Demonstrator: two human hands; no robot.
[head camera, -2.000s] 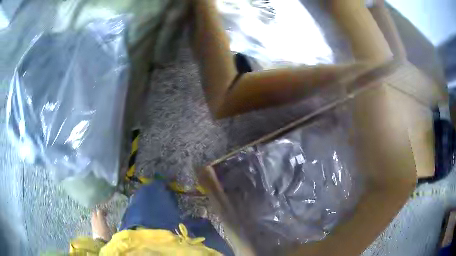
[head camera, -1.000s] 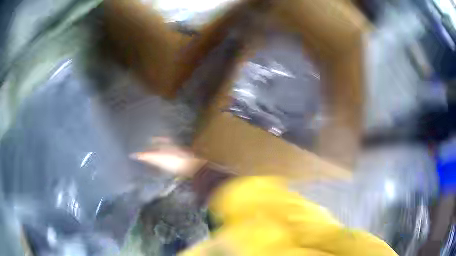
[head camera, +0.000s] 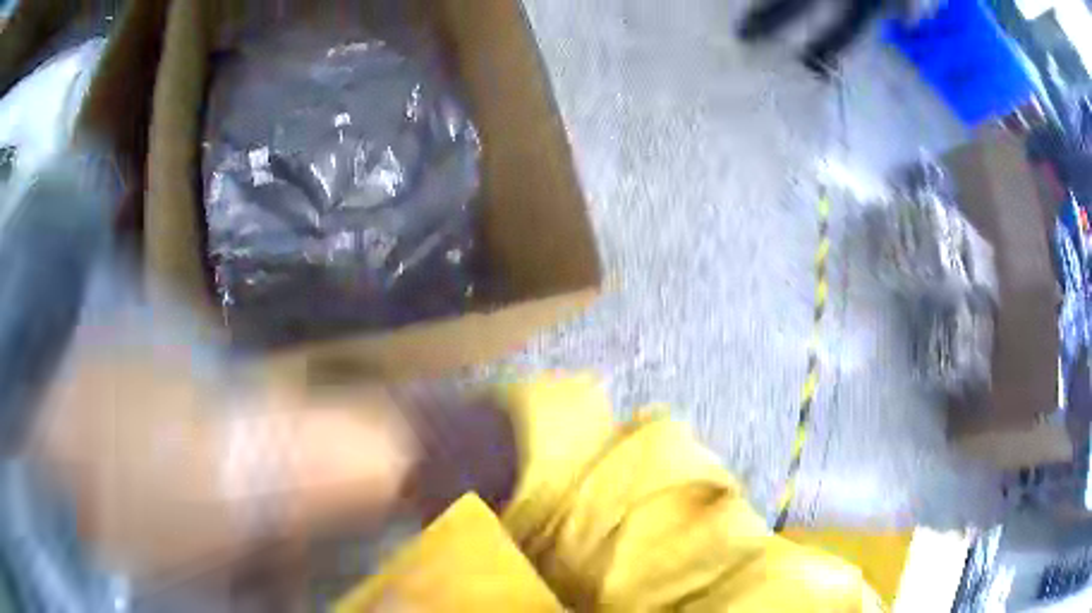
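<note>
An open brown carton (head camera: 527, 156) stands at the upper left. A dark garment in shiny clear plastic (head camera: 347, 192) lies in it. My right hand (head camera: 180, 443) is large and strongly blurred at the lower left, in front of the carton's near side. Its arm comes from the right in a yellow sleeve with a dark cuff. Its fingers cannot be made out, nor whether it holds anything. A blurred blue-grey shape (head camera: 48, 287) is at the left edge beside the hand; what it is cannot be told. My left hand is not in view.
Grey floor with a yellow-black tape line (head camera: 819, 287) runs right of the carton. Another brown carton (head camera: 1024, 299) with shiny clear plastic (head camera: 940, 275) beside it is at the right. A blue object (head camera: 964, 60) and a dark blurred thing (head camera: 808, 24) are at the upper right.
The view has swung to the right, so the carton with the dark garment now shows at the upper left. My right hand and yellow sleeve appear larger and farther left.
</note>
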